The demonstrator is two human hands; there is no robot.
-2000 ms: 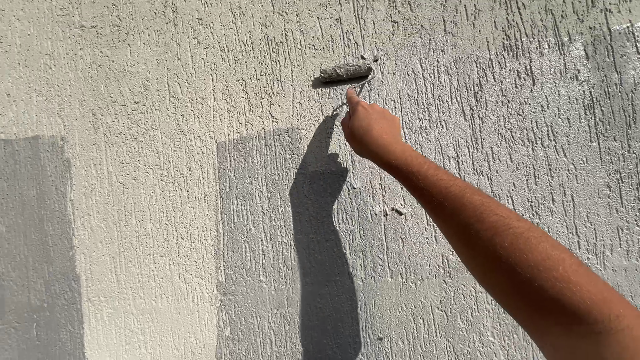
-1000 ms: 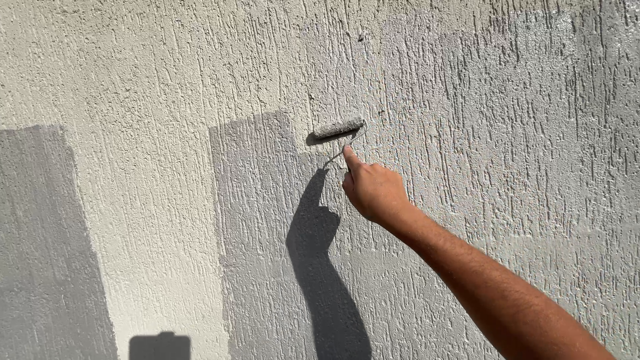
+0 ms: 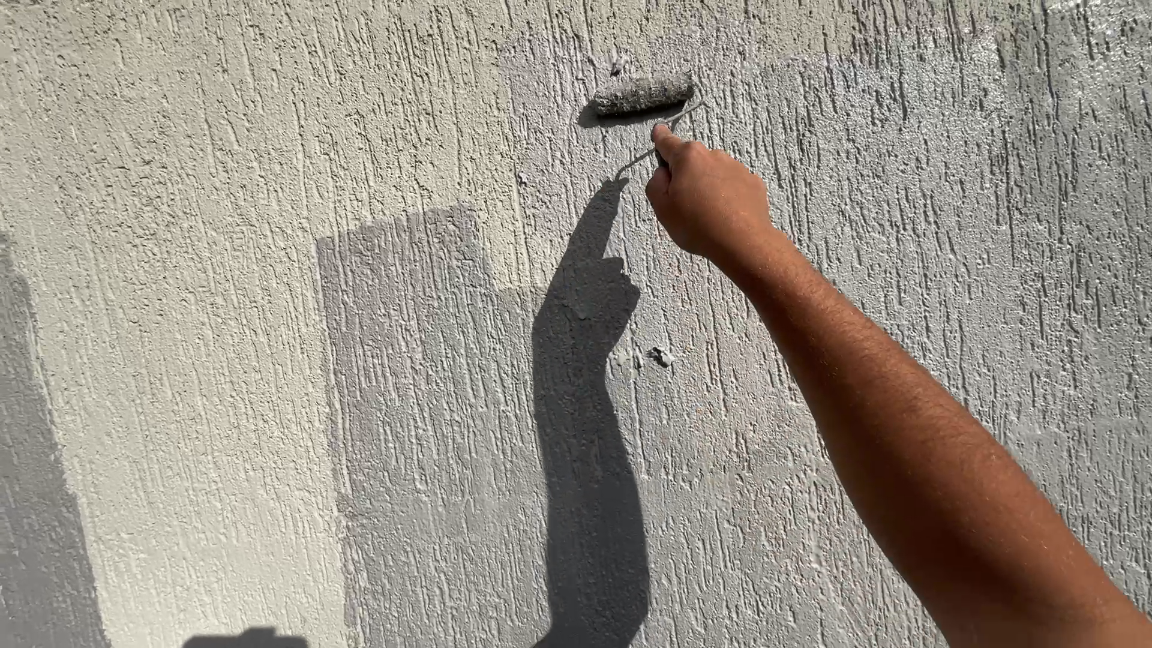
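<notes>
My right hand (image 3: 708, 195) reaches in from the lower right, closed around the handle of a small paint roller, one finger pointing up along it. The grey, paint-coated roller sleeve (image 3: 643, 94) lies nearly level against a rough textured wall (image 3: 225, 315), just above and left of the hand. A thin wire frame joins sleeve and handle; the handle itself is mostly hidden by the fingers. Grey paint (image 3: 414, 405) covers the wall around and below the roller, with cream wall showing to the left. My left hand is out of view.
Another grey painted area (image 3: 36, 504) runs down the left edge. The arm's shadow (image 3: 589, 450) falls across the wall below the roller, and a dark shadow (image 3: 247, 640) shows at the bottom. A small damaged spot (image 3: 661, 356) marks the wall below my hand.
The roller moved down the wall, then back up. Grey now covers a strip of wall above and left of the roller that was cream two seconds ago.
</notes>
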